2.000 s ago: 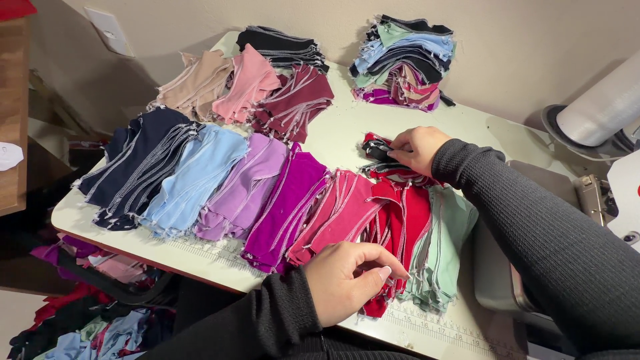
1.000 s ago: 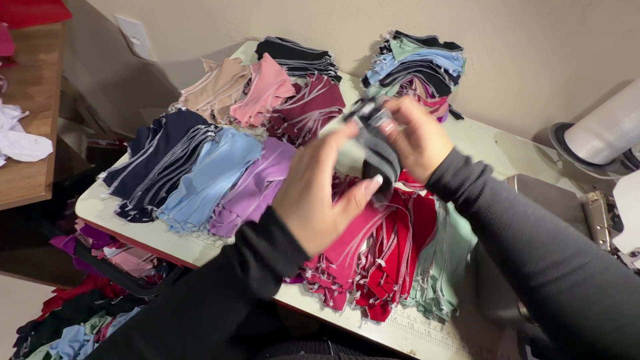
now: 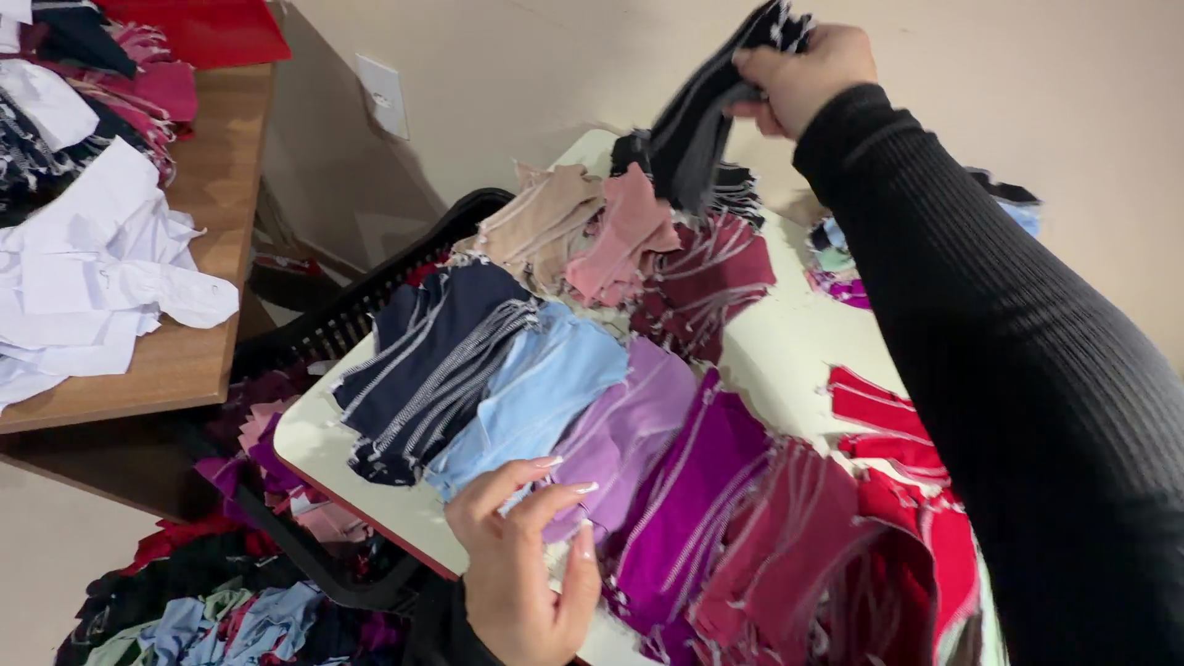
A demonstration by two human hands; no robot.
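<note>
My right hand [image 3: 814, 79] grips a bundle of black fabric pieces [image 3: 698, 116] above the black pile [image 3: 737, 190] at the back of the cream table [image 3: 795, 342]. My left hand [image 3: 532, 560] hovers by the near edge, fingers apart and holding nothing, close to the lilac pile [image 3: 638, 416]. Overlocked fabric pieces lie in piles by colour: beige [image 3: 541, 222], pink [image 3: 624, 245], maroon [image 3: 712, 277], navy [image 3: 430, 361], light blue [image 3: 546, 379], purple [image 3: 689, 499], raspberry [image 3: 777, 546] and red [image 3: 948, 546]. My right sleeve partly hides the red pieces.
A mixed-colour stack [image 3: 837, 264] stands at the back, partly behind my right arm. A black plastic basket [image 3: 342, 319] with scraps sits below the table's left side. White fabric pieces [image 3: 83, 277] lie on a wooden table [image 3: 217, 213] at left. More scraps [image 3: 203, 601] lie low at left.
My right hand has carried the black fabric from the red pile's area to the back black pile. My left hand has come away from the fabric toward the near edge. The view has swung left.
</note>
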